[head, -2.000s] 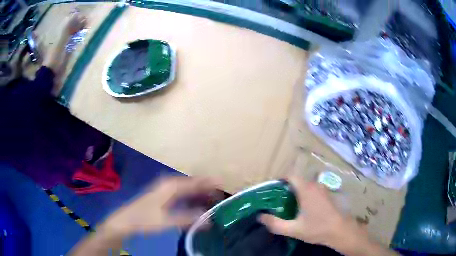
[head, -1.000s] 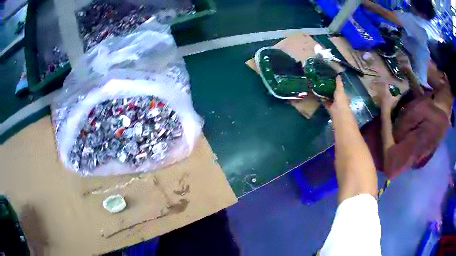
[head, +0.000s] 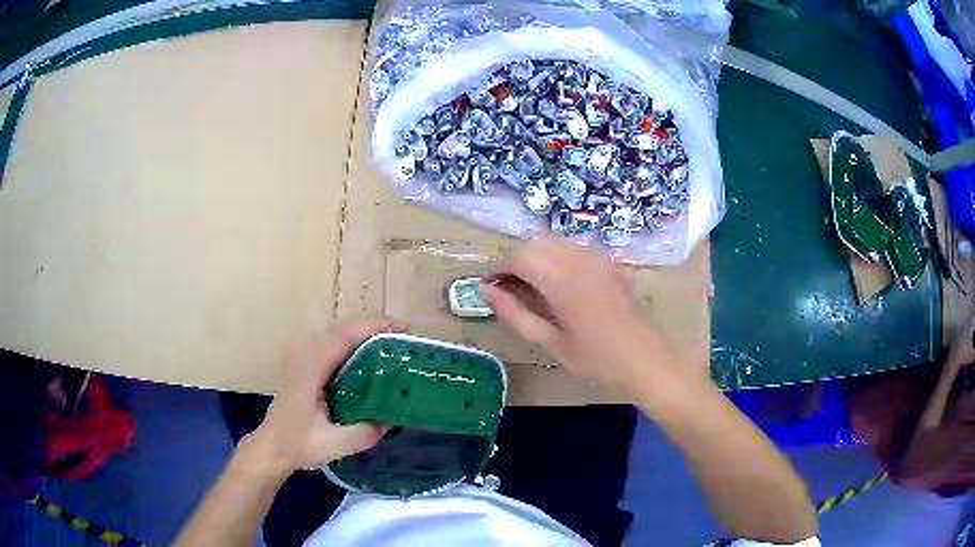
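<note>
My left hand holds a glossy green case with a silver rim at the bench's front edge, thumb across its face. The upper part is green with small dark dots, the lower part dark. A small silver bit shows at its lower right rim. My right hand is over the cardboard, thumb and finger together at a small pale dish. Whether they pinch a thin stick cannot be told. The clear bag heaped with silver fittings lies just beyond my right hand.
Tan cardboard covers the bench at left and centre. At the far right, two green cases lie on a cardboard pad beside a white crumpled wad. Another person's arm shows at the right edge. A red thing is at lower left.
The view has turned back from the right side. My right hand has left the cases on the right pad and is now at the dish. My left hand and its case are in view again.
</note>
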